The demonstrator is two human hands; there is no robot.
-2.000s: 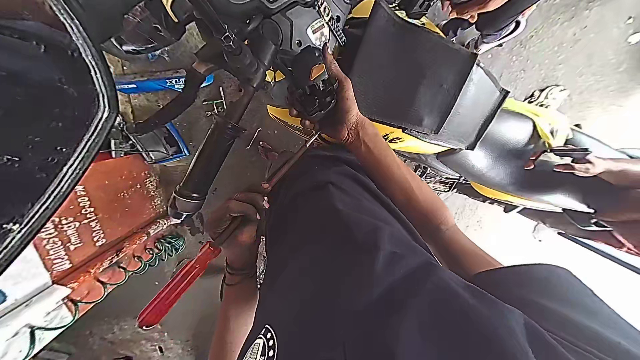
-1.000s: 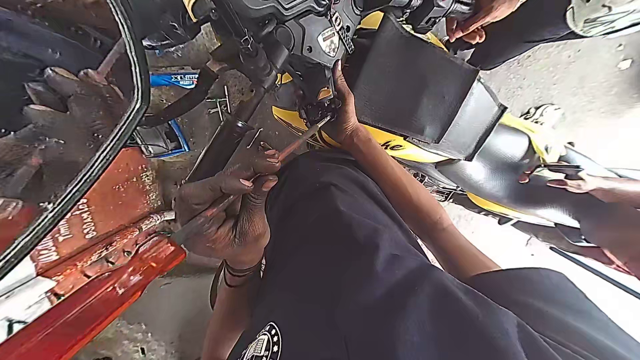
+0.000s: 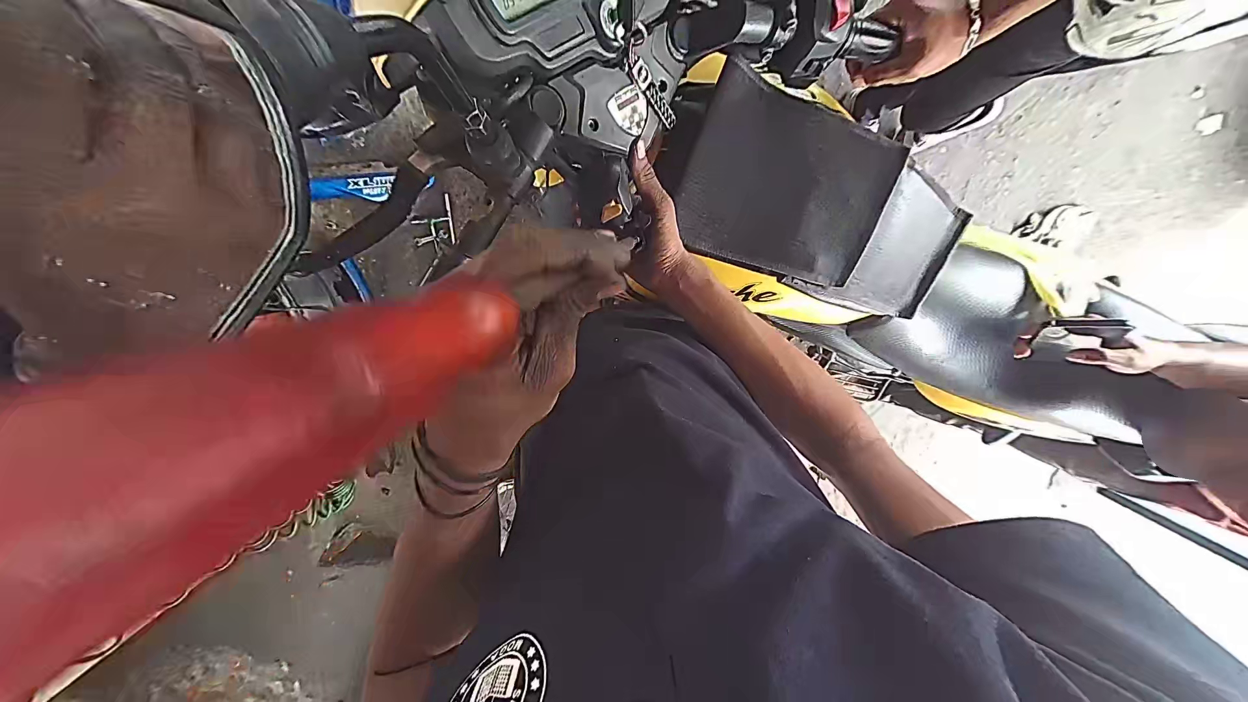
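My left hand (image 3: 546, 317), with thin dark bands at the wrist, is closed around the shaft end of a red-handled screwdriver (image 3: 292, 400). The handle looms large and blurred toward the camera; my fingers hide the shaft and tip. Beside it, my right hand (image 3: 659, 234) grips a black part (image 3: 624, 210) below the motorcycle's dash panel (image 3: 546, 39), thumb pointing up; its other fingers are mostly hidden. The two hands are very close together at this part. A key with a chain (image 3: 639, 68) hangs at the panel, above a shield-shaped badge (image 3: 628, 109).
A black padded cover (image 3: 790, 175) lies over the yellow bodywork, with the black seat (image 3: 975, 302) behind. One person's hand (image 3: 907, 39) is by the handlebar grip; another person's hand (image 3: 1121, 353) is over the seat. A blurred dark brown shape (image 3: 117, 175) fills the upper left.
The screwdriver's red handle has swung up toward the camera, and my left hand has moved closer to my right hand. The right hand stays around the black part.
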